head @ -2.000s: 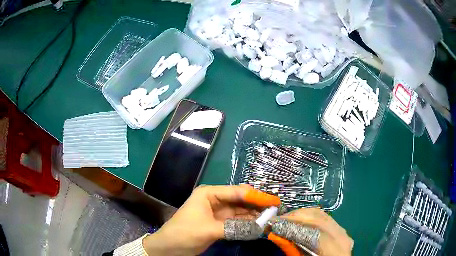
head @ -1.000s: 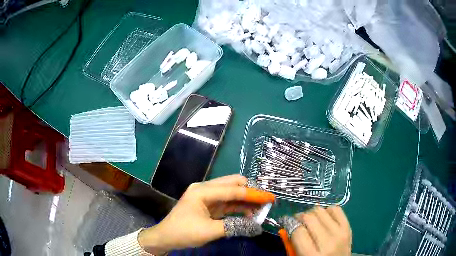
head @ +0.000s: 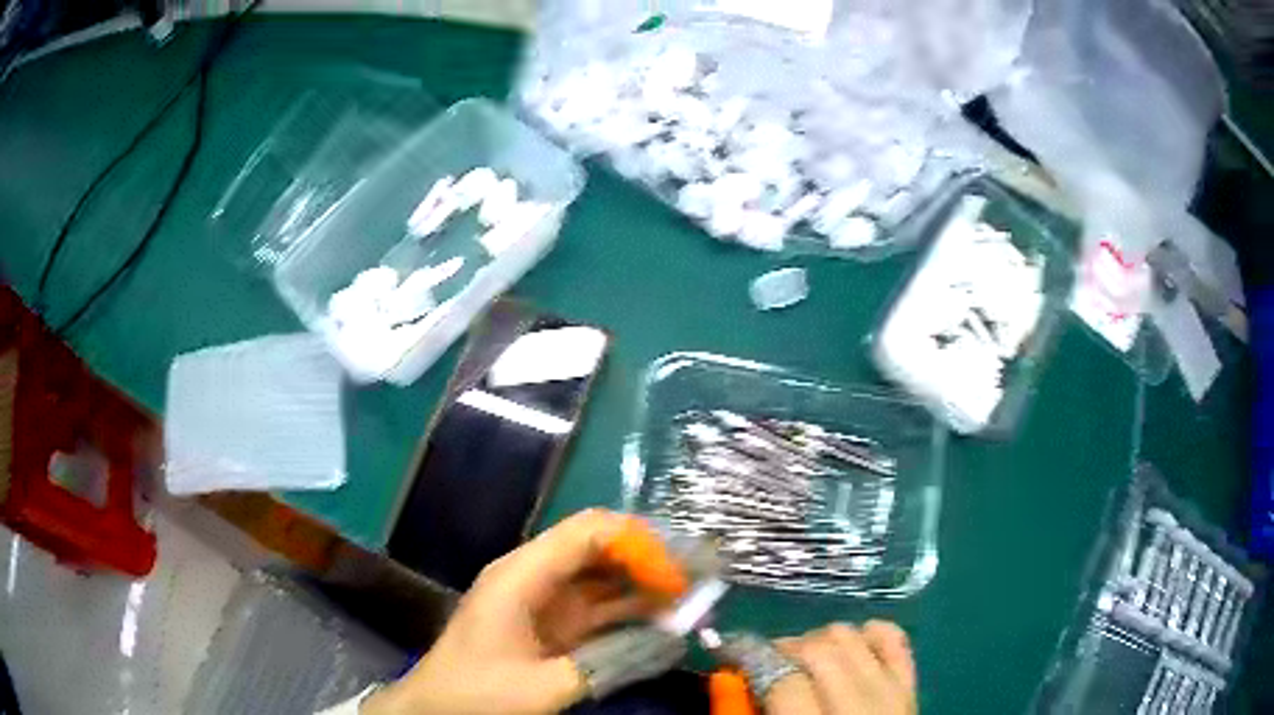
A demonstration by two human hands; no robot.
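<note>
My left hand (head: 524, 622), with an orange finger cot and a speckled grey thumb sleeve, pinches a white plastic housing (head: 694, 606) at the bottom centre. My right hand (head: 824, 671), also with orange and grey sleeves, is just right of it. Its fingers are closed at a small shiny metal end that meets the housing; most of that piece is hidden by the fingers. The clear rod box (head: 933, 559) with a pile of metal rods (head: 769, 489) lies just beyond the hands. The picture is blurred.
A black smartphone (head: 482, 468) lies left of the rod box. Beyond it are a frosted tub (head: 419, 349) with white parts and a ribbed sheet (head: 256, 415). A bag of white caps (head: 755, 154) is at the back, a white strip box (head: 964, 314) right, a blister tray (head: 1174, 615) far right.
The view has shifted and blurred. Both hands have moved slightly left, with the housing still in the left fingers. The right hand has drawn back from the rod box since the oldest frame.
</note>
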